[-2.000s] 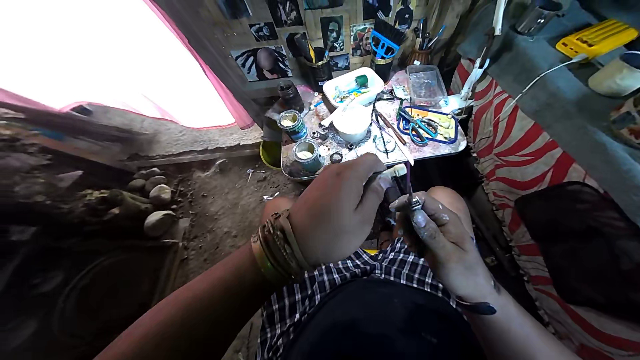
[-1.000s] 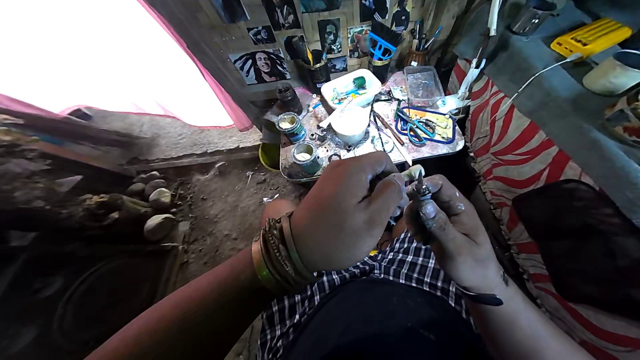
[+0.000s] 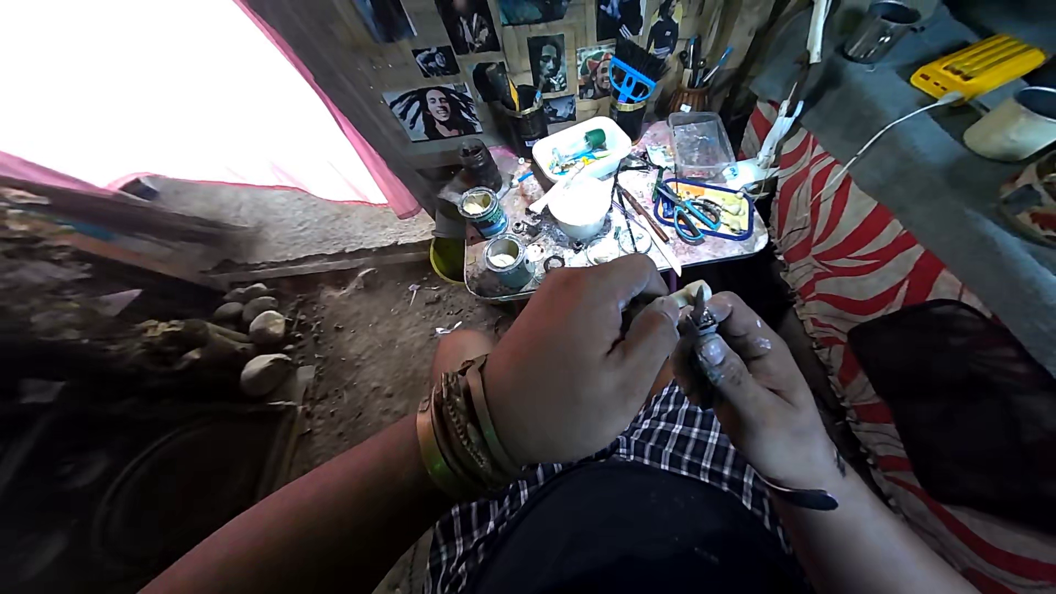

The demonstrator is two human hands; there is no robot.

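Note:
My left hand [image 3: 582, 355], with several bracelets at the wrist, pinches a small pale piece [image 3: 690, 294] between thumb and forefinger. My right hand [image 3: 755, 384] grips a slim dark metal-tipped tool [image 3: 703, 312], its tip pointing up against or very near the pale piece. The tool's lower part is hidden by my fingers, so its kind is unclear. Both hands are close together above my lap, just in front of the paint-stained small table [image 3: 726, 249]. On it are two open tins, one [image 3: 506, 257] near the front edge, a white tub [image 3: 580, 206] and blue-handled scissors [image 3: 690, 216].
A white tray [image 3: 612, 165] of small items, a clear plastic box [image 3: 700, 147] and brush holders stand toward the table's back. Stones [image 3: 266, 374] lie on the dirt floor at left. At right are a red-and-white patterned cloth [image 3: 813, 223], a dark mesh item [image 3: 961, 404] and a yellow device [image 3: 979, 68].
The pale piece, mostly hidden behind my fingers two seconds ago, now shows at the tool's tip. My left hand has shifted slightly right, and both hands remain close together.

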